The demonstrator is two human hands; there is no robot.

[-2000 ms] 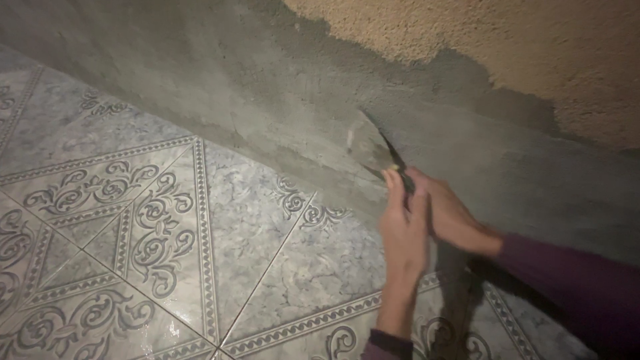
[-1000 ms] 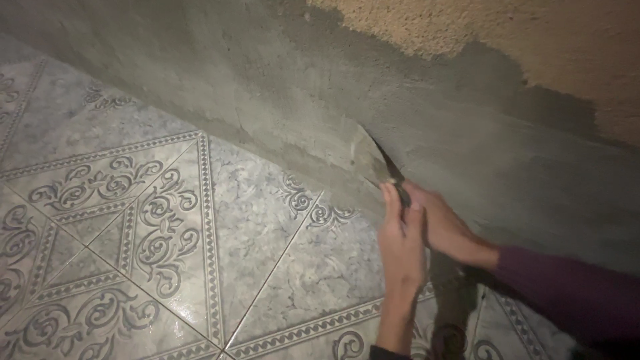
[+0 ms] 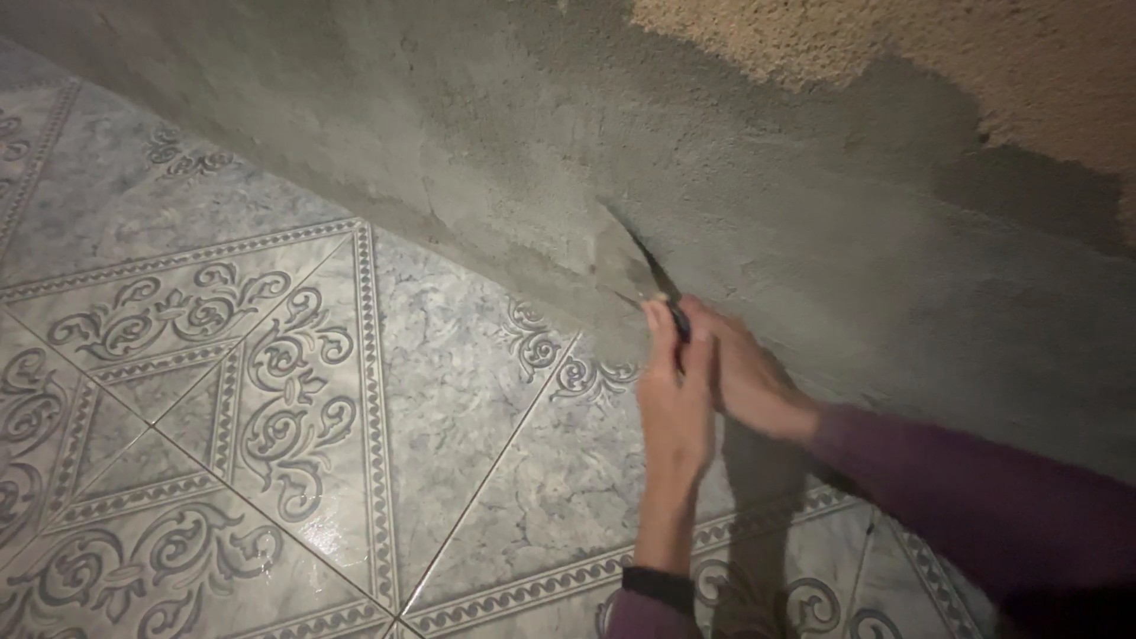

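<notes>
Both my hands grip the dark handle of a trowel [image 3: 626, 257] near the middle of the view. My left hand [image 3: 676, 390] comes up from below, its fingers at the front of the handle near the blade. Behind and to the right of it, my right hand [image 3: 745, 368] is wrapped around the handle, which the fingers partly hide. The thin metal blade lies close to the grey plastered wall [image 3: 515, 151], tip pointing up and left. Whether the whole blade touches the wall cannot be told.
Patterned ceramic floor tiles [image 3: 479, 417] meet the foot of the wall along a slanting edge. Rough tan wall surface [image 3: 887, 44] shows above the grey plaster at the upper right. A shadow of the arms falls on the floor below my hands.
Both hands still hold the trowel low at the wall. The blade is tilted differently from a second ago, now seen more edge-on.
</notes>
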